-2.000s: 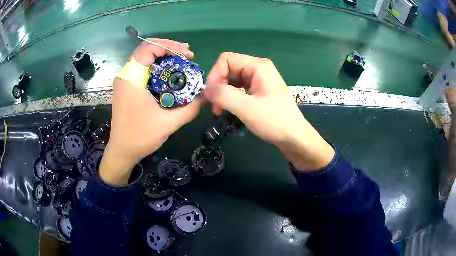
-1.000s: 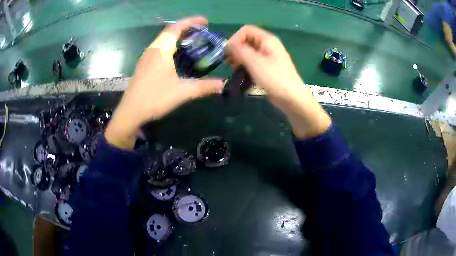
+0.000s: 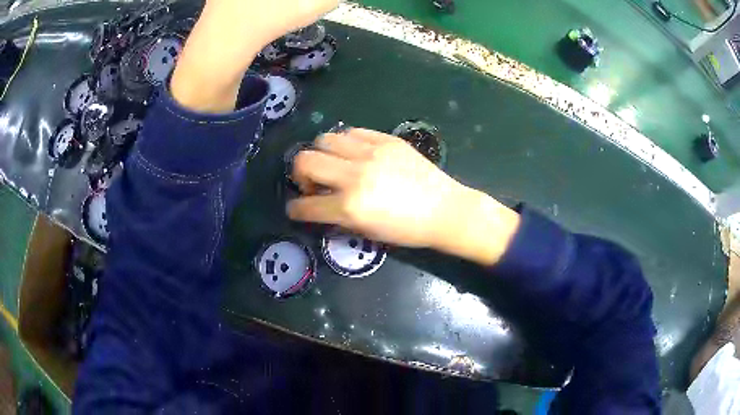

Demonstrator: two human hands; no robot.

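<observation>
My left hand (image 3: pixel 264 26) is at the top left, cut off by the upper edge, so its fingers and anything in them are hidden. My right hand (image 3: pixel 369 186) is over the dark bench with its fingers curled down at a dark round part (image 3: pixel 295 156), mostly hidden under them; whether they grip it is unclear. One grey-faced round cover (image 3: pixel 284 267) lies below the fingers, and another grey-faced cover (image 3: pixel 354 253) lies partly under the hand. A dark open-looking round part (image 3: pixel 419 139) lies just behind the right hand.
More round covers (image 3: pixel 162 59) are piled at the left. A brown carton (image 3: pixel 40 284) stands below them. Beyond the whitish metal edge (image 3: pixel 519 66), the green belt carries a unit (image 3: pixel 582 49) and a small dark part (image 3: pixel 707 144). Another person's white clothing shows at the lower right.
The view has shifted down toward the bench. My right hand has left the blue board unit and come down among the round parts. The board unit is out of view.
</observation>
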